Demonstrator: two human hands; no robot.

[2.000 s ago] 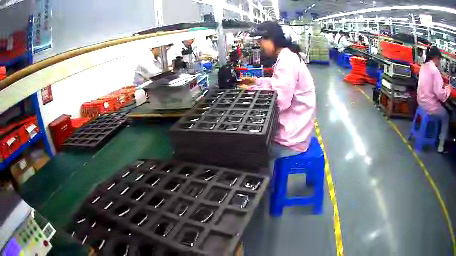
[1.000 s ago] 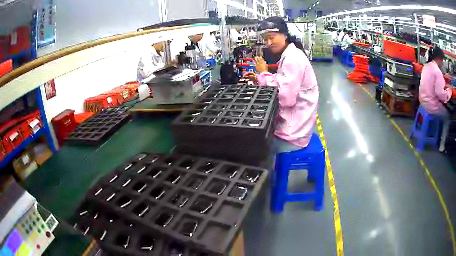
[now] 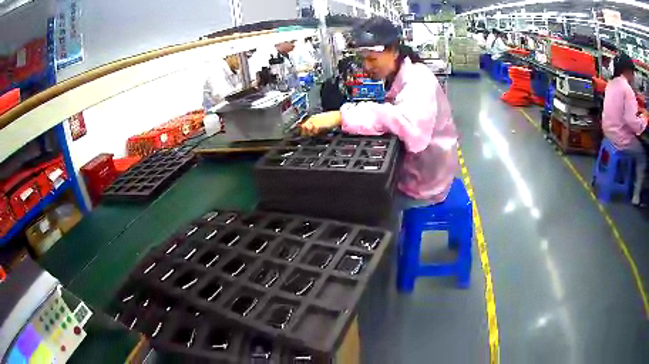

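Observation:
Neither of my hands is in the picture. Nearest in front of me, a dark foam tray (image 3: 322, 319) lies skewed on another foam tray at the bottom of the view. Most of its square pockets hold smartwatch units (image 3: 276, 316) with glossy black faces. Two pockets near its right corner hold no unit. Behind it stands a tall stack of foam trays (image 3: 324, 190), whose top tray also holds watch units. A test box (image 3: 53, 323) with green and red buttons and a coloured screen is cut off at the lower left.
A person in pink sits on a blue stool (image 3: 435, 254) behind the stack, an arm over it. A flat gridded tray (image 3: 151, 173) and red trays (image 3: 167, 133) lie at the back left. A grey box (image 3: 257, 119) stands beyond the green bench. A yellow-lined aisle runs right.
The seated person has turned towards the bench and reached an arm over the tray stack. The near trays and stack appear slightly further right as the view shifts.

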